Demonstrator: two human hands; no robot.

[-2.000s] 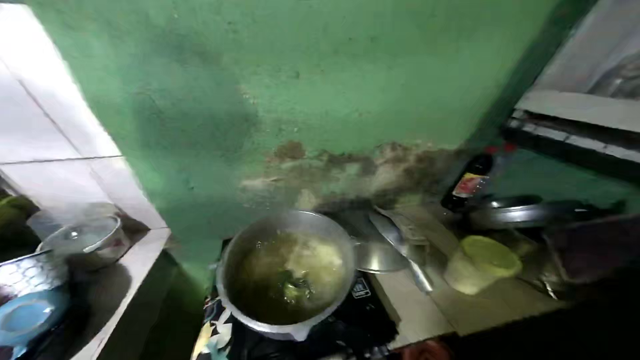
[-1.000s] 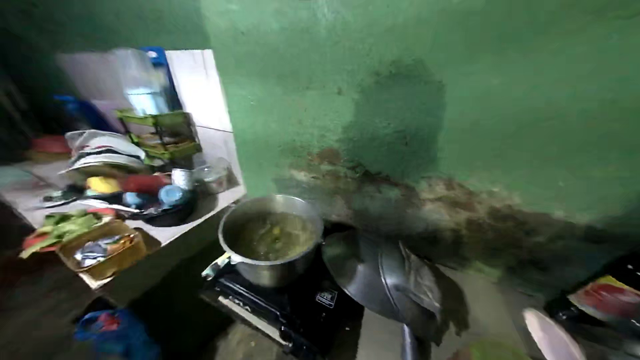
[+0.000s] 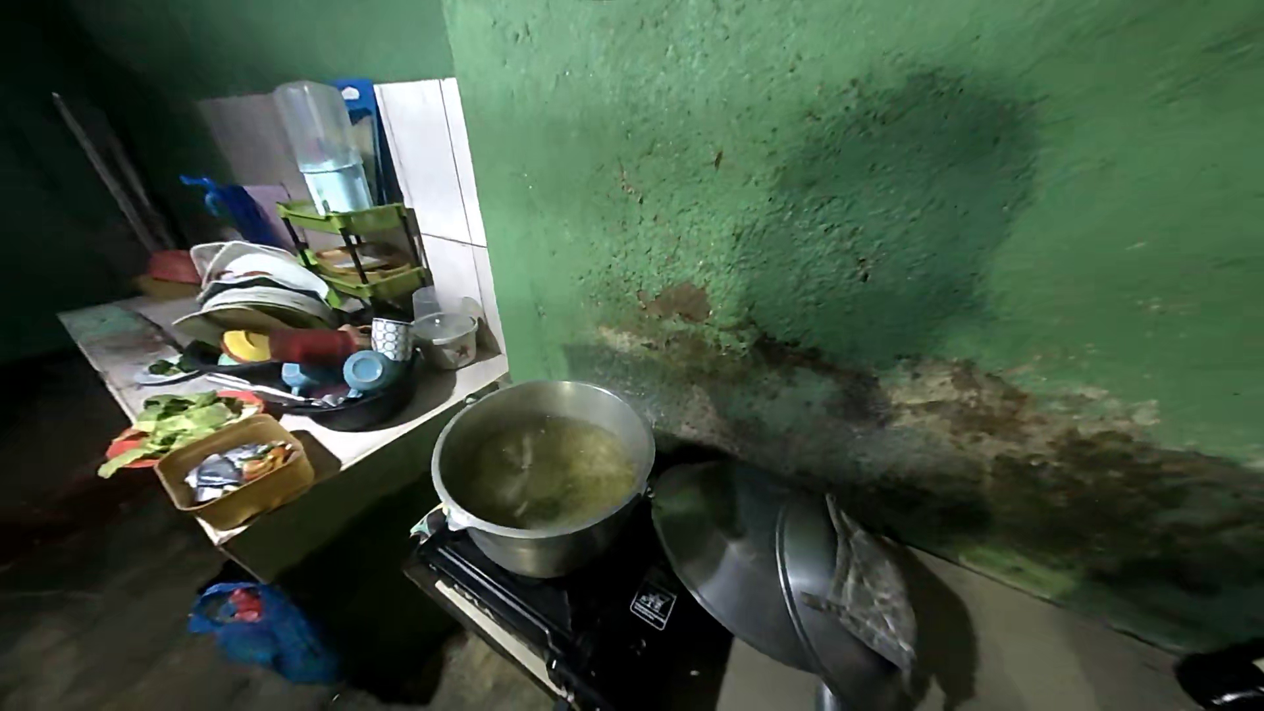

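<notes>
Neither of my hands shows in the head view. A metal pot (image 3: 541,553) of greenish-yellow broth (image 3: 548,469) stands on a black portable gas stove (image 3: 592,632). Right of the pot, a round metal lid (image 3: 736,553) leans at the stove's edge. Over it lies a metal ladle or similar utensil (image 3: 798,583), its handle running out of the bottom of the view, with a crumpled greyish cloth or plastic (image 3: 874,592) beside it. Leafy greens (image 3: 183,420) lie on a red plate on the left counter, behind a tan plastic container (image 3: 242,504) holding foil-like packets.
Stacked plates (image 3: 262,281), a black basin (image 3: 370,405) with cups, a green rack (image 3: 370,286) and a clear lidded tub (image 3: 446,341) stand on the tiled counter (image 3: 434,425). A blue plastic bag (image 3: 267,637) hangs or lies low at left. The green wall (image 3: 632,148) rises behind the stove.
The view has turned left since the oldest frame, bringing in the left counter with its dishes and greens. The pot stays on the stove.
</notes>
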